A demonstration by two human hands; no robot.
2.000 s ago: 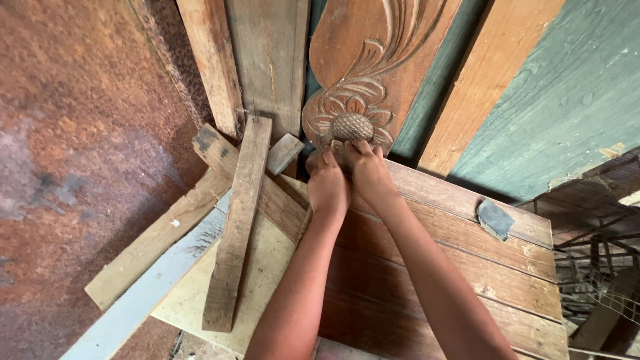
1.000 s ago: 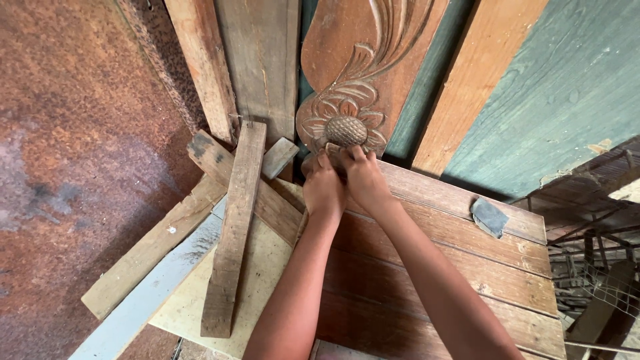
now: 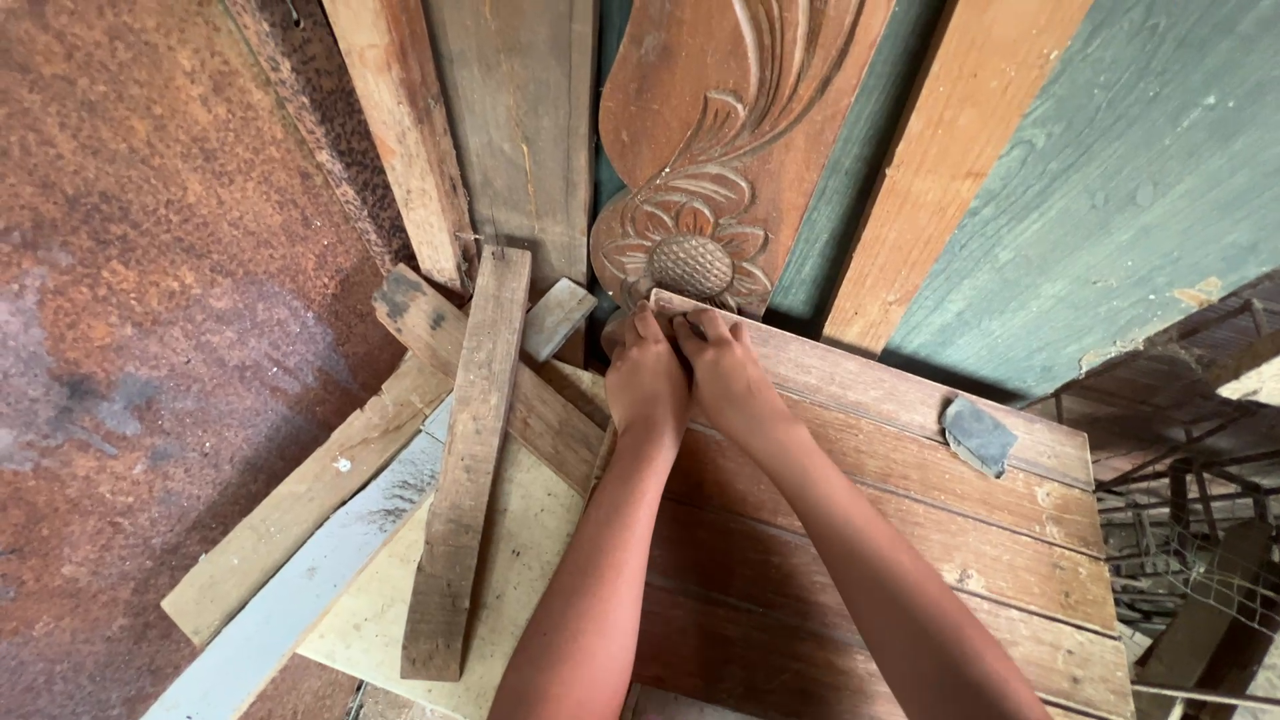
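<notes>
A carved wooden panel (image 3: 770, 110) with a flower relief (image 3: 692, 266) stands behind the corner of a slatted wooden tabletop (image 3: 900, 520). My left hand (image 3: 645, 375) is at that corner, fingers bent over the tabletop's end, just below the carved flower. Close beside it on the right, my right hand (image 3: 722, 365) has its fingers curled on the tabletop's top slat. Whether either hand pinches something small between the fingertips is hidden. To the right, a torn grey piece of sandpaper or similar sheet (image 3: 978, 436) lies on the slats.
Several loose wood offcuts (image 3: 470, 450) and a pale painted board (image 3: 310, 590) lie crossed at the left, beside a rusty metal sheet (image 3: 150, 300). Upright planks (image 3: 960, 150) lean on the green wall (image 3: 1120, 200). A wire rack (image 3: 1210, 560) stands at the lower right.
Both hands have moved slightly down from the carved flower's lower edge, and the tabletop's corner now shows above the fingers.
</notes>
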